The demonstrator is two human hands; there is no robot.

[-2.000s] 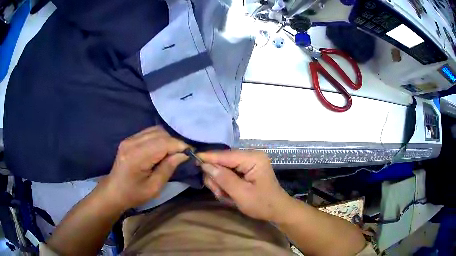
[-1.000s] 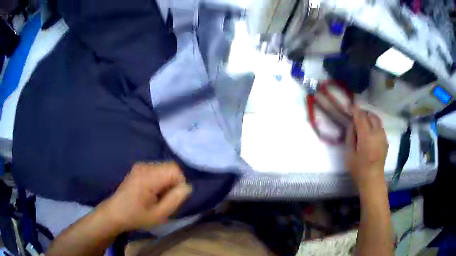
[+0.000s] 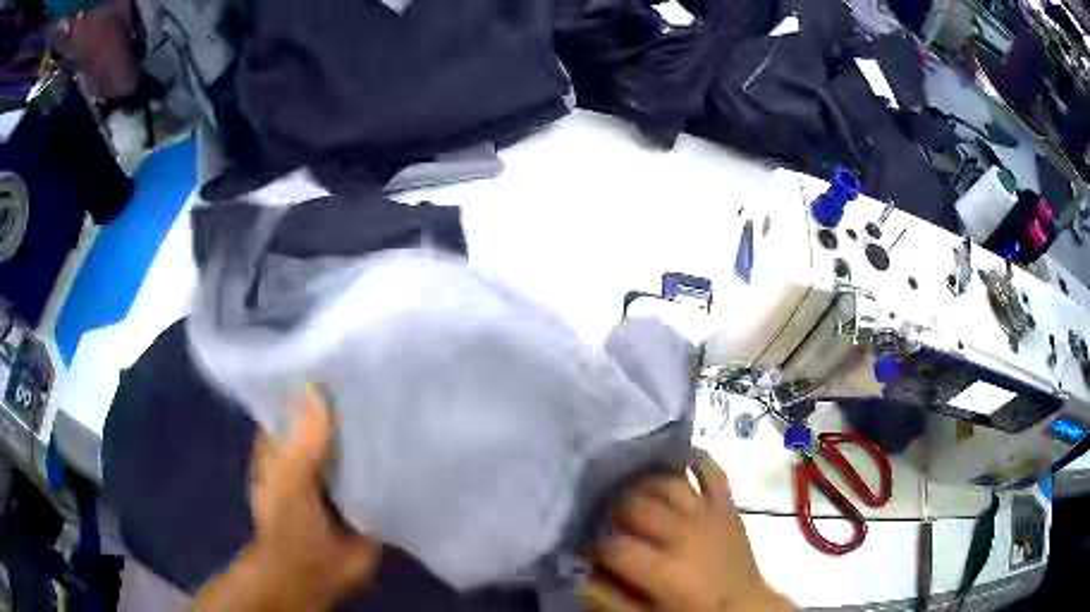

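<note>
A pale grey-blue lining cloth [image 3: 448, 412], blurred, is spread and bulging over the dark navy garment panel [image 3: 173, 460]. Its right end lies beside the presser foot and needle area [image 3: 747, 383]. My left hand [image 3: 299, 514] is blurred at the lining's lower left edge, its fingers partly hidden; its grip is unclear. My right hand [image 3: 675, 538] has its fingers curled on the dark edge of the cloth, just below the needle area.
The white machine head [image 3: 795, 287] stands at the right. Red-handled scissors [image 3: 843, 490] lie right of the needle. Dark garments [image 3: 395, 84] are heaped at the back. A blue strip [image 3: 126, 245] is at the left.
The view has shifted to take in more of the table's back. My right hand has left the scissors and moved left onto the cloth. The pale lining is now spread over the navy panel.
</note>
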